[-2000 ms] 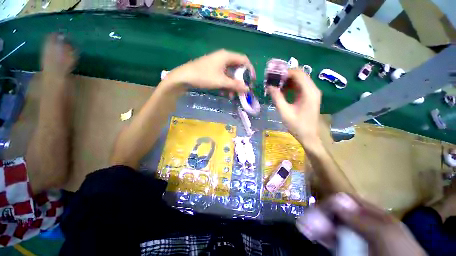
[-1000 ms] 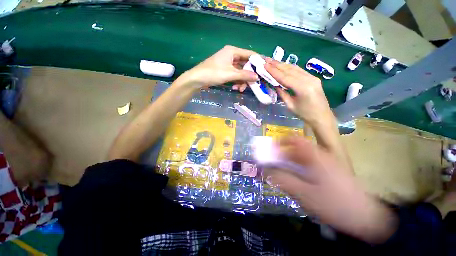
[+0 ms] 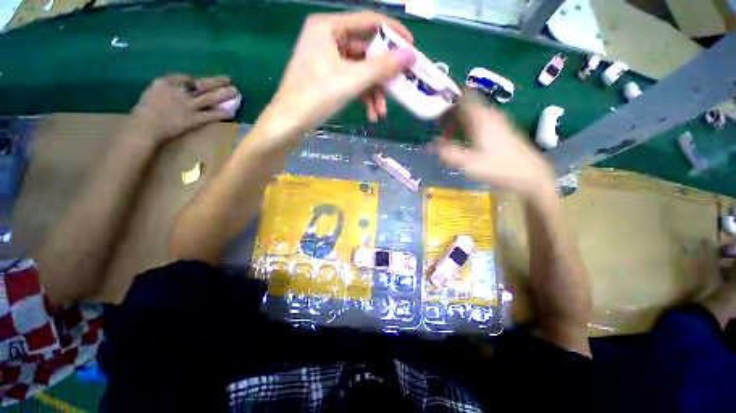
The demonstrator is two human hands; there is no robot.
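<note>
My left hand (image 3: pixel 343 64) grips a white casing (image 3: pixel 424 93) with dark parts showing along its open seam, raised over the near edge of the green belt. My right hand (image 3: pixel 484 145) is blurred at the casing's lower right end; whether its fingers touch it or hold anything is unclear. A narrow pink strip-like part (image 3: pixel 397 172) lies on the mat below. Two pink part-built units with black windows lie on the mat, one near the middle (image 3: pixel 385 259) and one on the right orange panel (image 3: pixel 452 262).
The grey plastic-covered mat (image 3: pixel 399 218) lies before me. Beyond it runs the green conveyor (image 3: pixel 186 52) with several white and pink shells at right. A grey post (image 3: pixel 646 117) slants in at right. Another person's hand (image 3: pixel 181 105) covers a white piece at left. A yellow scrap (image 3: pixel 192 173) lies on cardboard.
My left hand and the casing have moved up and away. My right hand has dropped back from the casing's top. The other person's hand at right has left; a pink unit now shows on the right panel.
</note>
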